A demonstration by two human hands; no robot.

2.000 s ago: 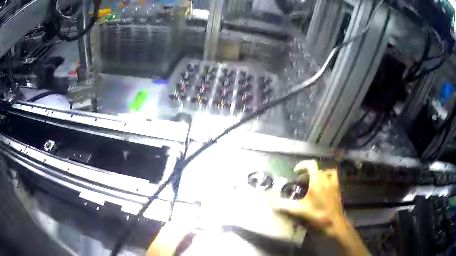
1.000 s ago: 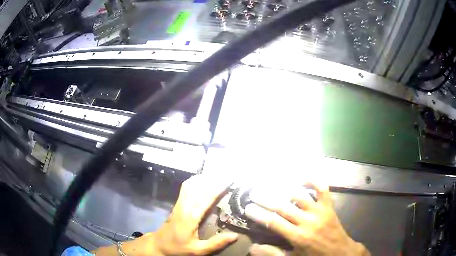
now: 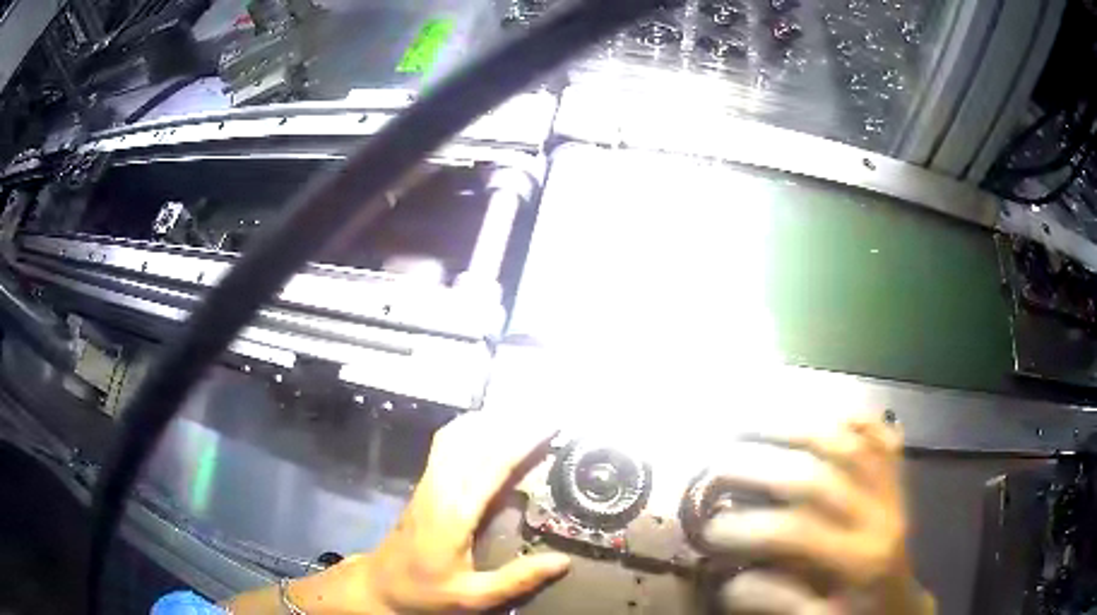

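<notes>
A grey metal carrier plate [image 3: 656, 586] lies on the near ledge at the bottom middle, with two round black toothed parts along its far edge. The left round part [image 3: 602, 481] shows fully, with a pale centre. The right round part [image 3: 701, 502] is partly hidden by my right hand. My left hand [image 3: 451, 535] is at the carrier's left side, thumb and fingers spread around its left edge; whether it grips is unclear. My right hand [image 3: 818, 517] is blurred, over the right round part, fingers bent; its contact is unclear.
A green belt [image 3: 890, 282] runs beyond the near rail [image 3: 962, 415], its left part washed white by glare. A thick black cable [image 3: 259, 270] crosses the left. Silver rails [image 3: 349, 315] flank a dark slot at left. A tray with round parts [image 3: 722, 42] is behind the line.
My right hand has moved right, off the left round part, which now shows fully. My left hand has stayed nearly still at the carrier. Earlier, the view was farther back, with the carrier nearer the belt.
</notes>
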